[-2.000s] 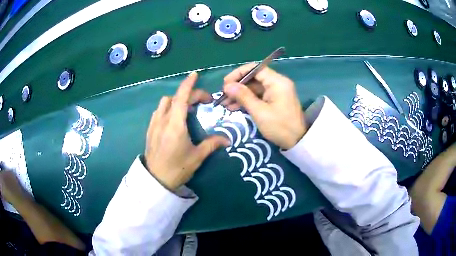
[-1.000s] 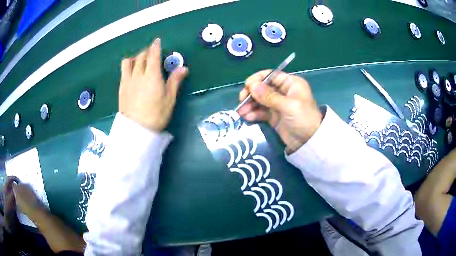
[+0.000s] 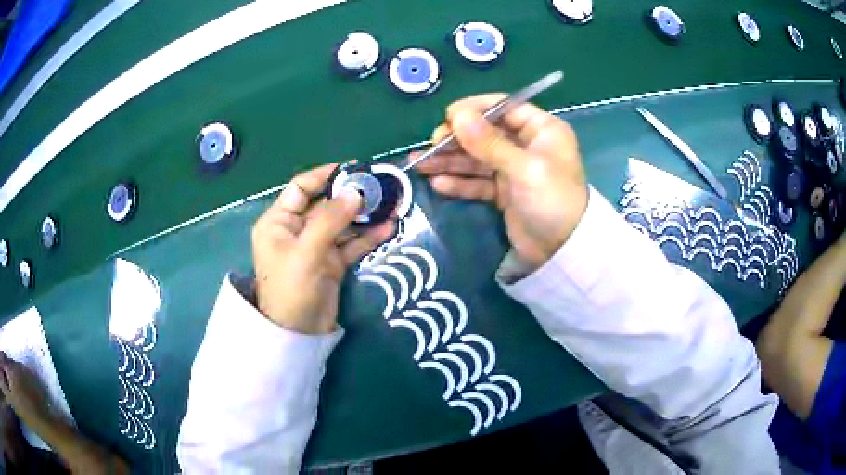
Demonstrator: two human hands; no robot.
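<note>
My left hand [image 3: 301,246] holds a black-rimmed round part [image 3: 367,195] with a blue-grey centre, tilted above the bench. My right hand [image 3: 519,167] holds silver tweezers [image 3: 524,95] like a pen. Their tip is at the right edge of the round part, at a white crescent adhesive piece [image 3: 403,186]. Whether the crescent touches the disc all along cannot be told. The adhesive liner sheet [image 3: 422,232] with rows of white arcs lies on the green bench below my hands.
The green belt [image 3: 278,102] beyond carries spaced round parts [image 3: 413,70]. Spare tweezers [image 3: 682,150] and a second arc sheet [image 3: 659,186] lie at right, near a pile of round parts [image 3: 788,176] and a neighbour's arm [image 3: 802,325]. Another arc sheet [image 3: 130,297] and a neighbour's hand [image 3: 28,390] are at left.
My left hand has come back from the belt with a round part in it. My right hand has lifted the tweezers from the liner sheet to the part, with a crescent at the tip.
</note>
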